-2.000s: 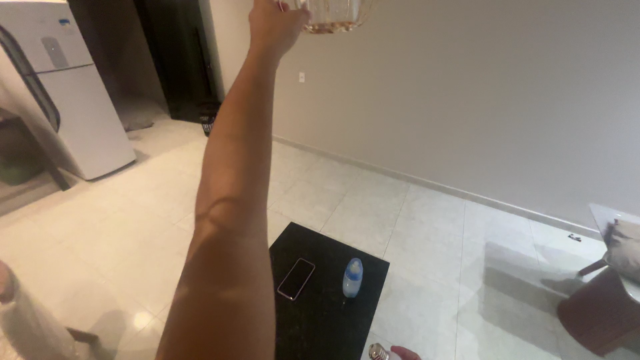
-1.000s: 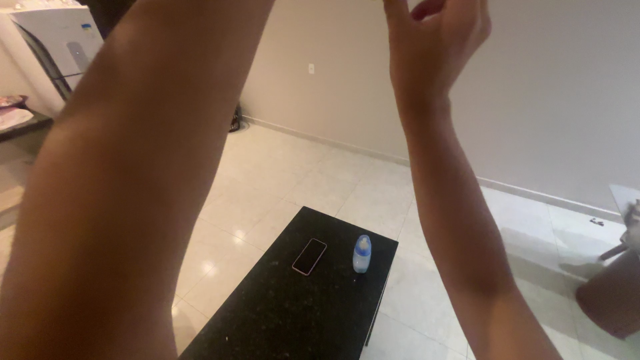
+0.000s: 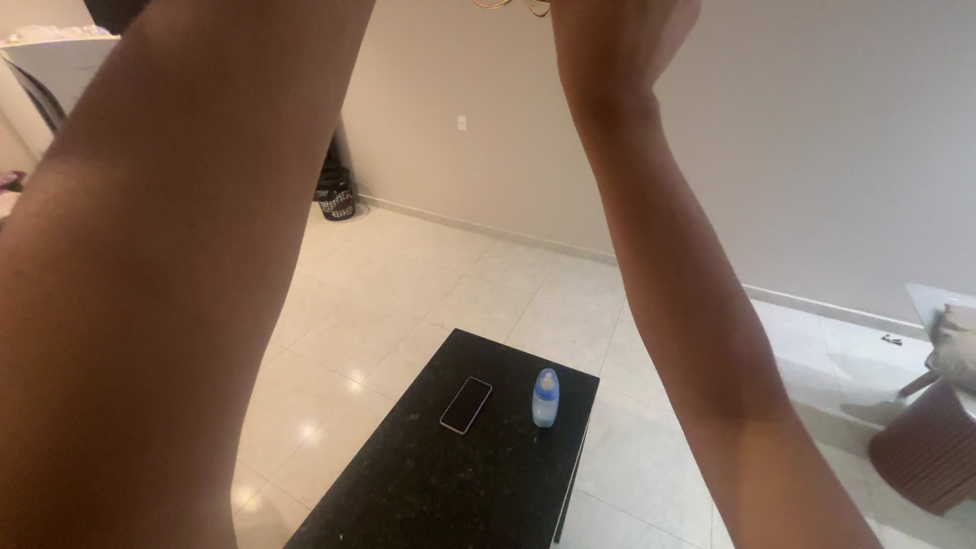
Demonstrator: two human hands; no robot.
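Observation:
Both of my arms reach up past the top of the head view. My left hand is out of frame; only the forearm shows, large and near at the left. My right hand (image 3: 625,38) is partly cut off at the top edge, and its fingers are hidden. Just left of it, the lower edge of a clear item with gold-coloured curves (image 3: 537,6) shows at the top. Below and between the arms, a baby bottle with a blue collar (image 3: 546,398) stands on a black stone countertop (image 3: 457,480). A smartphone with a dark screen (image 3: 466,406) lies left of the bottle.
A dark perforated basket (image 3: 336,195) stands on the tiled floor by the wall. At the right are a ribbed brown round seat or basket (image 3: 926,446) and a cushion (image 3: 955,343). Part of a white appliance (image 3: 69,69) shows behind my left arm.
My right hand, low by the counter holding a small item two seconds ago, is now raised at the top. My left hand, earlier seen holding a clear glass item, has left the frame.

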